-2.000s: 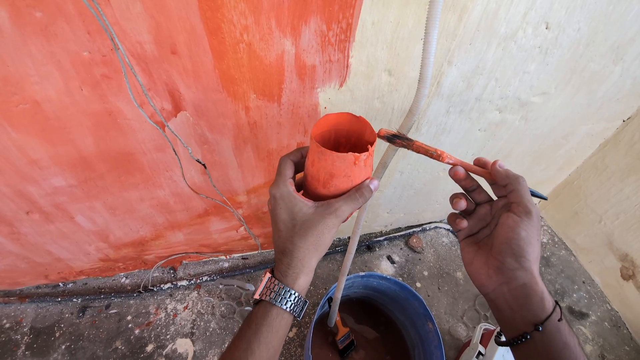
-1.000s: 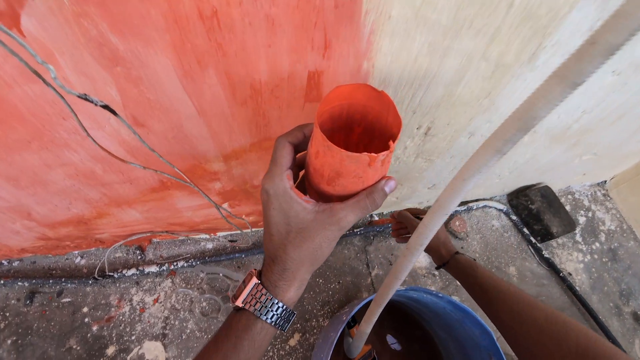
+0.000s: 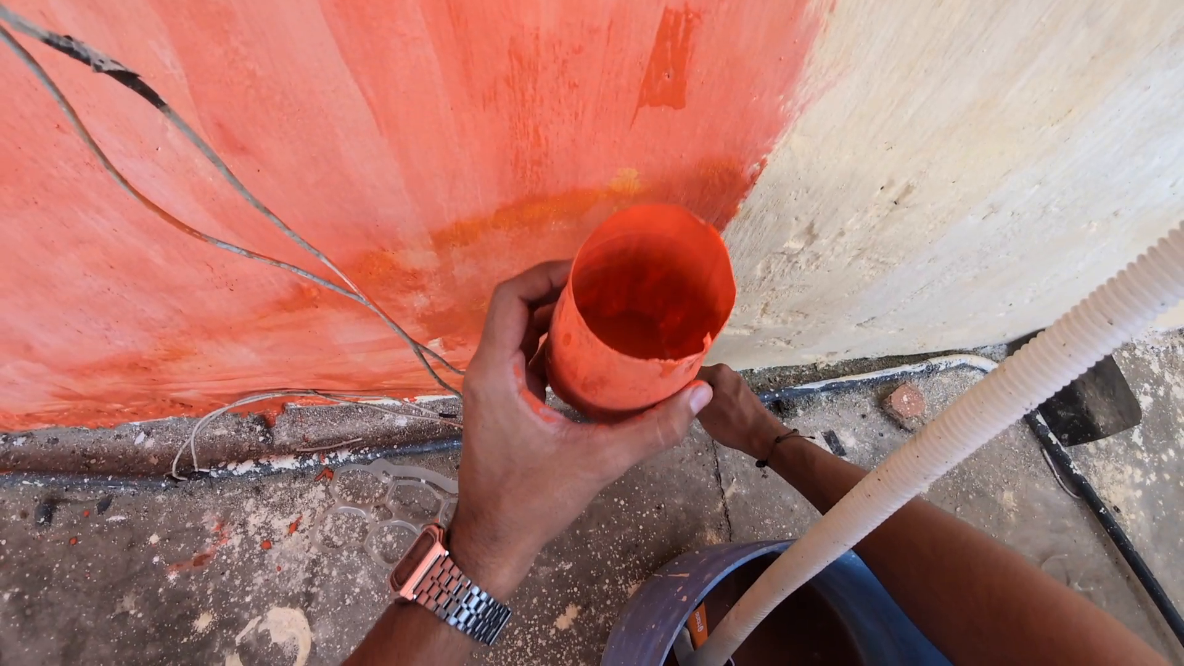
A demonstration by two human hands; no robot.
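My left hand (image 3: 546, 444) holds an orange plastic cup (image 3: 629, 324) with a ragged rim, upright and tilted slightly toward me, with orange paint inside. The wall behind is painted orange (image 3: 305, 120) on the left and is cream (image 3: 953, 166) on the right. Beyond the cup, low by the foot of the wall, is my right hand (image 3: 740, 412), its fingers partly hidden behind the cup and my left thumb. Whatever it holds does not show.
A blue bucket (image 3: 647, 592) stands at the bottom, with a ribbed white hose (image 3: 971, 416) rising from it. Loose wires (image 3: 231, 185) hang at left. A dark pipe (image 3: 1101, 518), a dark flat blade (image 3: 1091, 398) and a reddish stone (image 3: 904, 401) lie on the floor.
My right hand, which held a paintbrush beside the cup's rim two seconds ago, is now low near the wall's foot behind the cup. The view has moved closer to the wall.
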